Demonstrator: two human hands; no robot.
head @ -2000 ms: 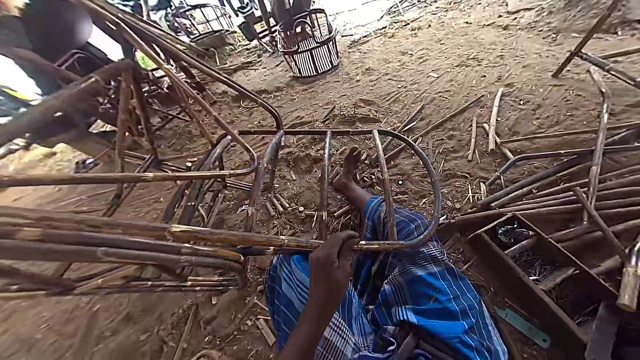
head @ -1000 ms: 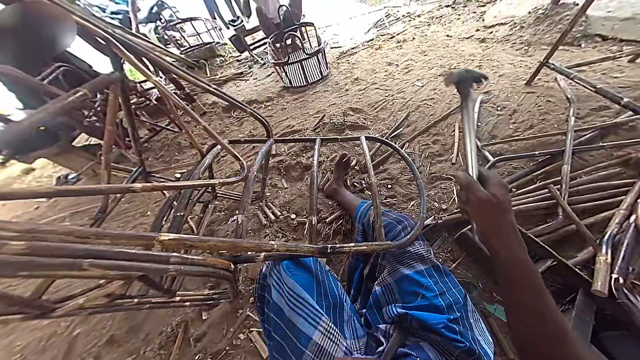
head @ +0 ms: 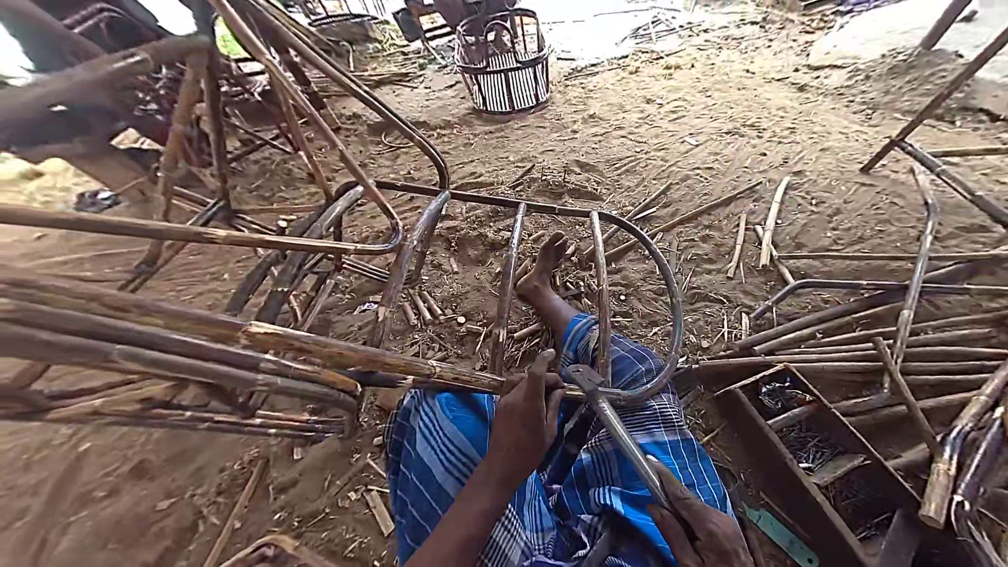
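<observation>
A cane furniture frame (head: 669, 276) with a rounded end and crossbars lies across my lap, over a blue checked cloth (head: 449, 472). My left hand (head: 529, 405) is at the frame's near rail, thumb and fingers around the pole close to a crossbar's lower end; whether it also pinches something small is unclear. My right hand (head: 693, 512) grips the handle of a hammer (head: 630, 441), whose head is at the near rail just right of my left hand. My bare foot (head: 543, 272) shows through the frame.
Bundled cane poles (head: 157, 346) and bent frames fill the left. A compartmented wooden box (head: 780, 465) with small nails or similar bits lies at the right, beside a green flat tool (head: 780, 537) and stacked poles (head: 906, 346). A round basket (head: 512, 75) stands at the back on sandy ground.
The hammer, raised at the right one second ago, is down at the near rail. My left hand, on the rail two seconds ago and out of view one second ago, is at the rail again.
</observation>
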